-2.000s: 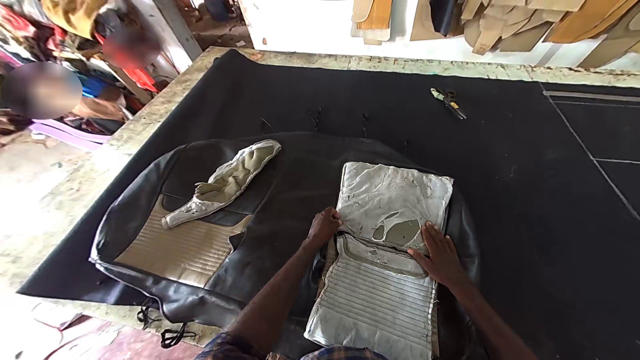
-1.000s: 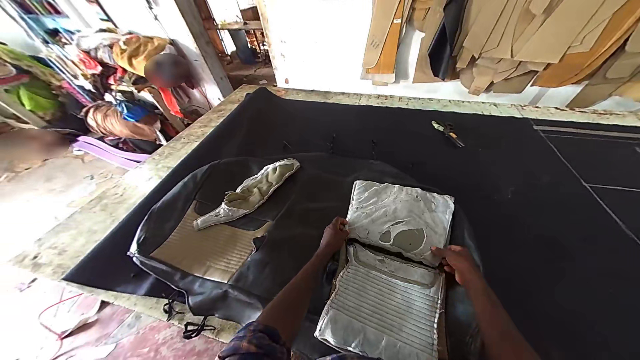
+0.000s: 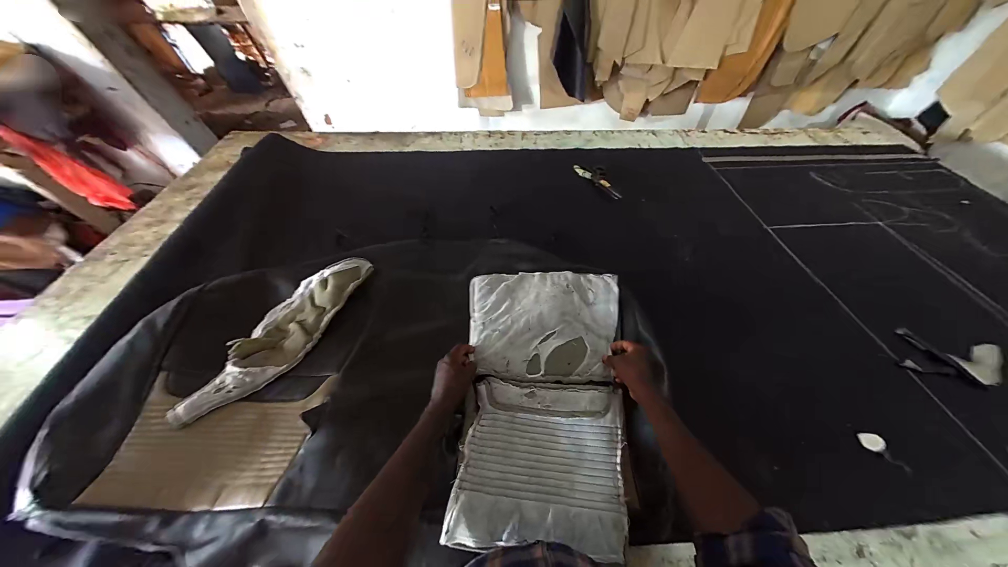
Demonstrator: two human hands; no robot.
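Observation:
A worn, light grey padded fabric panel [image 3: 543, 472] with stitched ribs lies in front of me, its torn upper section [image 3: 543, 315] showing a hole. My left hand [image 3: 455, 376] pinches the panel's left edge near the seam. On the opposite edge, at about the same height, my right hand [image 3: 632, 367] grips the fabric between thumb and fingers. Beneath it spreads a black leather-like cover [image 3: 394, 339] with a tan ribbed insert [image 3: 213, 449]. A crumpled pale fabric piece [image 3: 291, 323] rests on the cover at the left.
Black sheet material [image 3: 732, 315] with chalk lines covers the worktable [image 3: 118, 244]. Scissors or snips [image 3: 598, 183] lie toward the back. Fabric scraps [image 3: 984, 364] and a small white piece [image 3: 871, 442] are at the right. Tan pattern pieces [image 3: 646, 39] hang on the wall.
The right hand, which lay flat on the panel two seconds ago, now pinches its right edge. The left hand stays at the left edge. The view has shifted to the right.

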